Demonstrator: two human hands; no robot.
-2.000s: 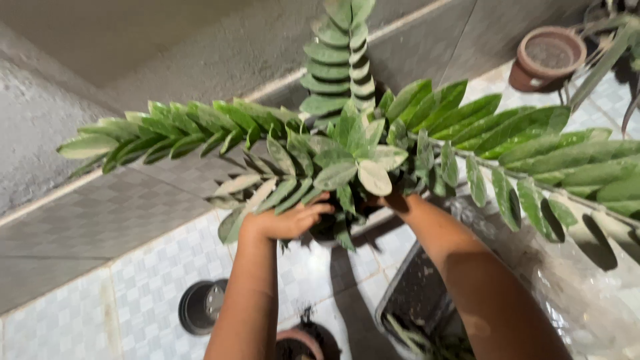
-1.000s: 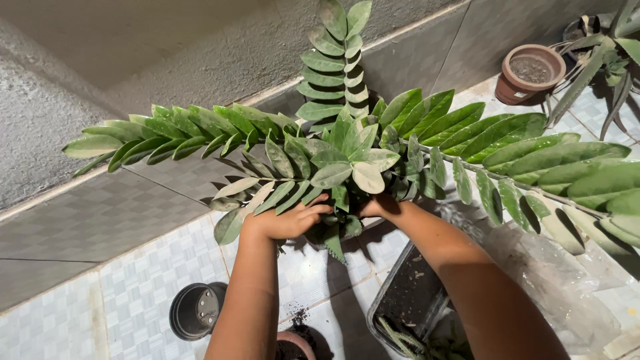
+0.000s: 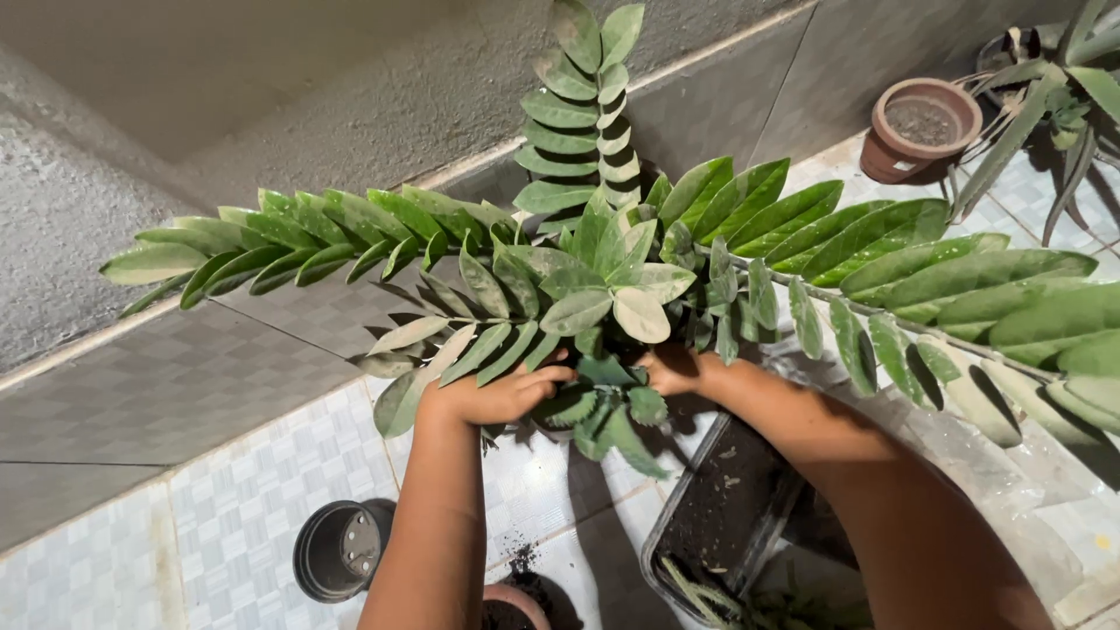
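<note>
A ZZ plant (image 3: 573,311) with long leafy stems fans out over the middle of the view. Under its leaves is a smaller plant with scalloped green leaves (image 3: 608,416), in a pot whose rim barely shows. My left hand (image 3: 499,395) lies at the left side of this small plant, fingers bent toward its base, partly under a ZZ stem. On its right side is my right hand (image 3: 674,369), close against the leaves, its fingers largely hidden by foliage. Whether either hand grips the plant or its pot cannot be made out.
An empty black plastic pot (image 3: 343,551) lies left of my left forearm. A terracotta-coloured pot (image 3: 516,606) and spilled soil are at the bottom. A black tray (image 3: 713,516) with soil sits by my right forearm. A soil-filled pot (image 3: 921,131) and an aloe-like plant (image 3: 1032,114) stand upper right.
The small scalloped-leaf plant shows more fully between my hands, lower and nearer to me. Both hands stay beside it under the ZZ leaves.
</note>
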